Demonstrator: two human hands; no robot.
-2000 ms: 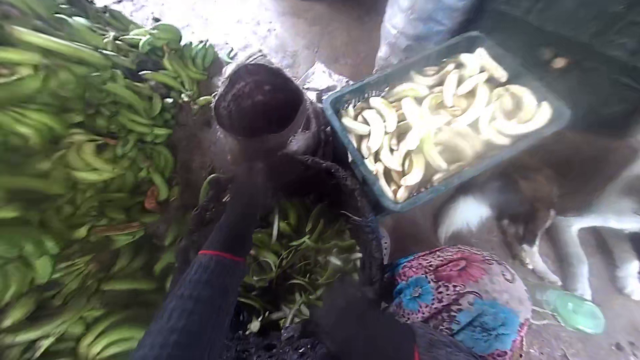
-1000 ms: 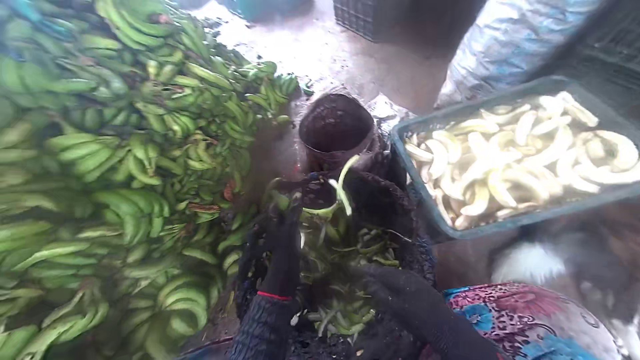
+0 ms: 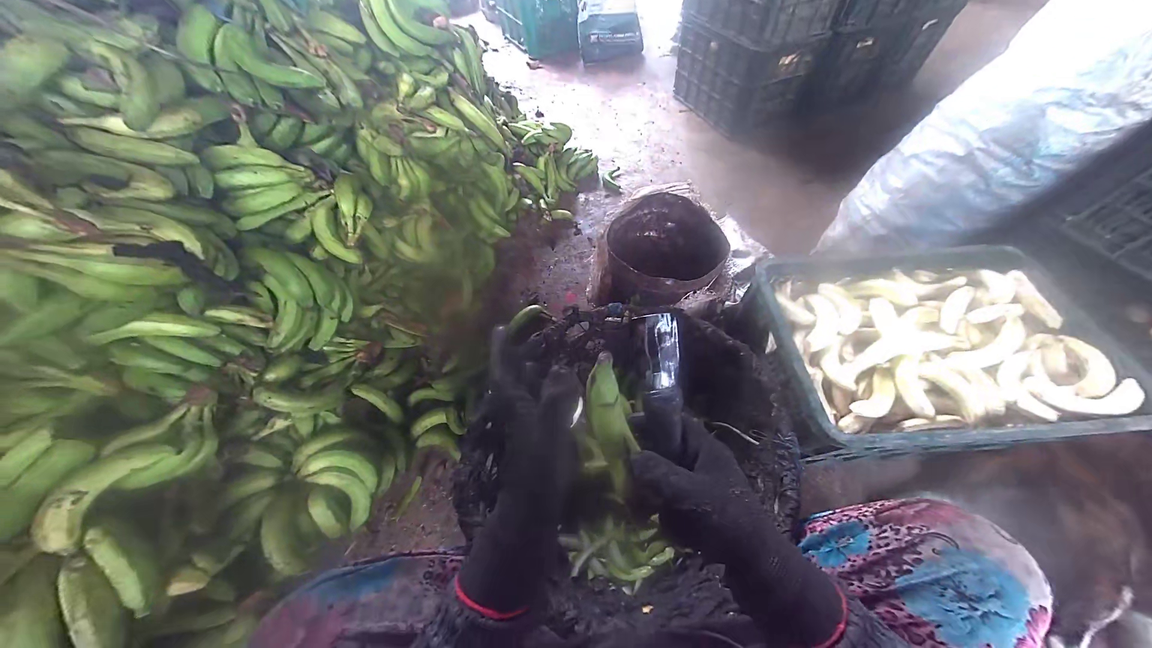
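Observation:
Both of my hands wear dark gloves with red cuff edges, over a dark container [image 3: 774,423] of green peels [image 3: 621,553]. My right hand [image 3: 693,477] grips the dark handle of a knife [image 3: 662,355], its shiny blade pointing up. A green plantain or banana [image 3: 609,418] stands upright between the hands, its lower part against my right fingers. My left hand [image 3: 535,423] is just left of it, blurred, fingers raised; whether it touches the fruit I cannot tell. Peeled pale fruit [image 3: 909,346] lies in a crate [image 3: 945,441] at right.
A large heap of green bananas or plantains [image 3: 270,189] covers the left side. Beyond the peel container stands a round, dark-mouthed vessel [image 3: 668,243]. Dark plastic crates [image 3: 756,63] are stacked farther back, and a pale plastic sack [image 3: 999,135] is at the upper right.
The knife and an upright green fruit now show plainly between my hands, which have come up from the peels. The view has swung, bringing more of the stacked crates in.

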